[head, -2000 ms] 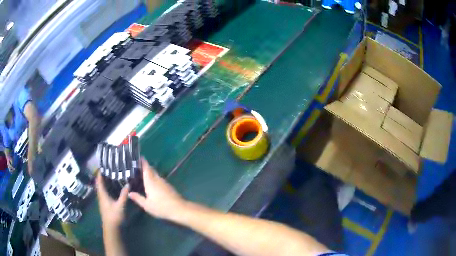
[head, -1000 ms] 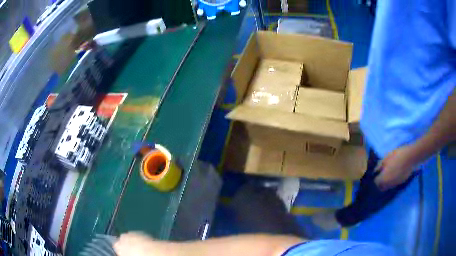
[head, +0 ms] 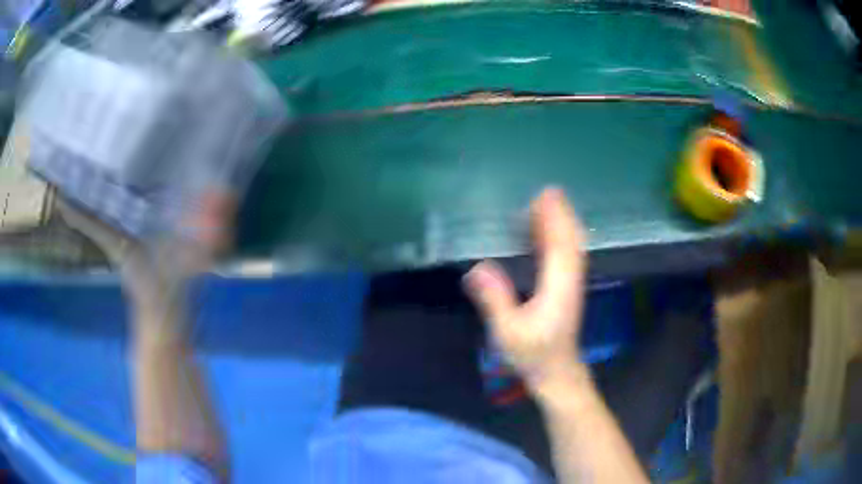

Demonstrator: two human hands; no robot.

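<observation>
My left hand is at the left, blurred by motion, with its fingers at the lower side of a large grey-white block. The block is too blurred to tell its exact make-up. My right hand is raised over the front edge of the green mat, thumb and fingers apart, holding nothing. The tape roll, yellowish with an orange core, rests on the mat at the right.
Brown cardboard lies at the left edge, partly behind the left hand. Cardboard panels stand below the table at the lower right. Blurred black-and-white packs are at the far side. Blue floor shows below.
The view has swung left; the other person and most of the large open carton have left it. My left hand is back in view with the block, and my right hand is now open and empty.
</observation>
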